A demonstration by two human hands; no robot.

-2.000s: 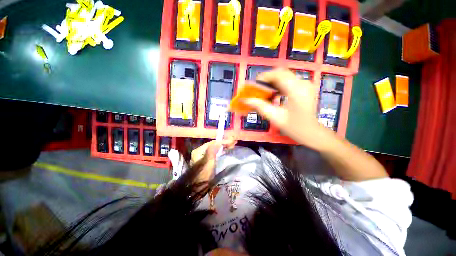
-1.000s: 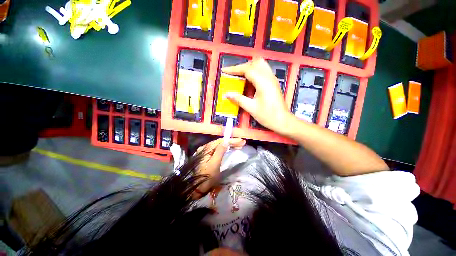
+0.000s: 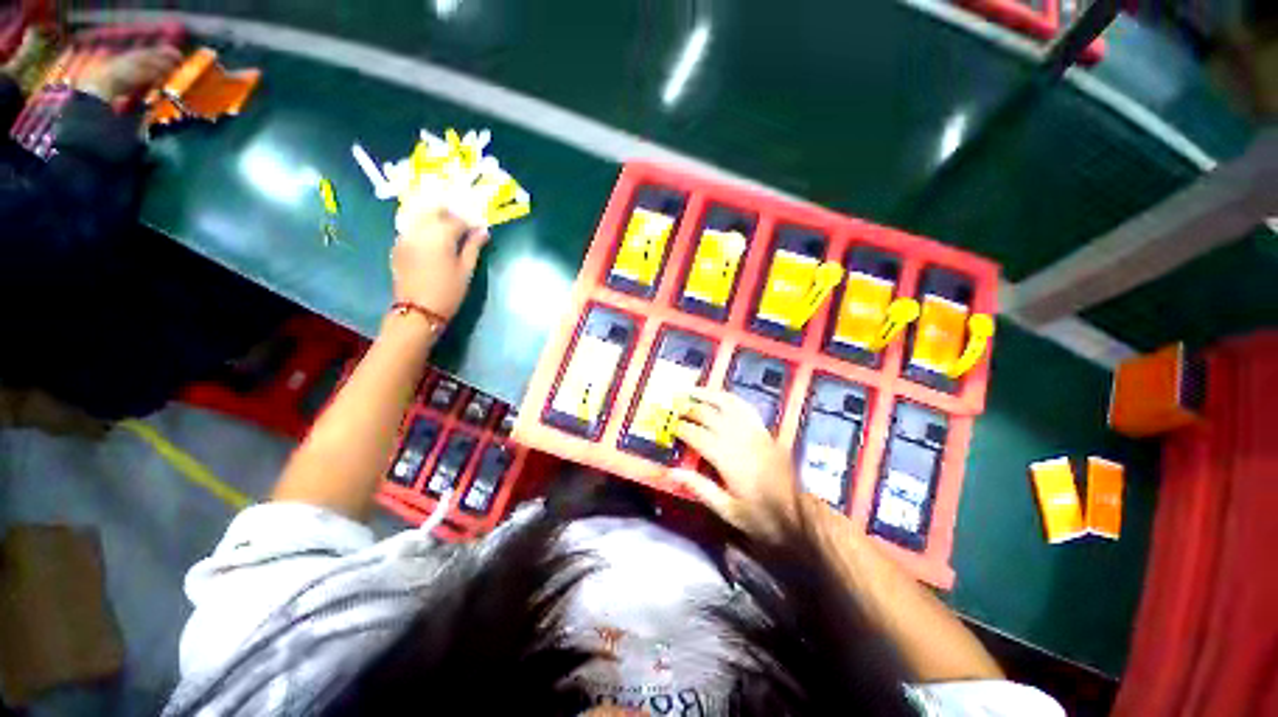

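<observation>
A red-pink phone tray (image 3: 785, 339) lies on the green bench with two rows of phones. The far row's phones hold orange batteries with yellow pull tabs. In the near row, the two leftmost phones hold batteries (image 3: 666, 402); the others show bare insides. My right hand (image 3: 736, 446) is over the second near-row phone, fingertips at its battery; whether it grips anything is unclear. My left hand (image 3: 432, 266) reaches into the yellow-white tab pile (image 3: 446, 179) at the left; its fingertips are partly hidden there.
Two loose batteries (image 3: 1076, 499) and an orange box (image 3: 1155, 391) are at the right, beside red stacked trays (image 3: 1222, 518). Another tray of phones (image 3: 446, 455) is below the bench edge. Another person's hand (image 3: 133, 70) is at upper left near orange batteries (image 3: 208, 87). A carton (image 3: 59, 609) is lower left.
My left hand has moved from the tray's near edge to the tab pile. The battery is in the second near-row phone, my right hand still beside it. The view has shifted and tilted, showing more bench.
</observation>
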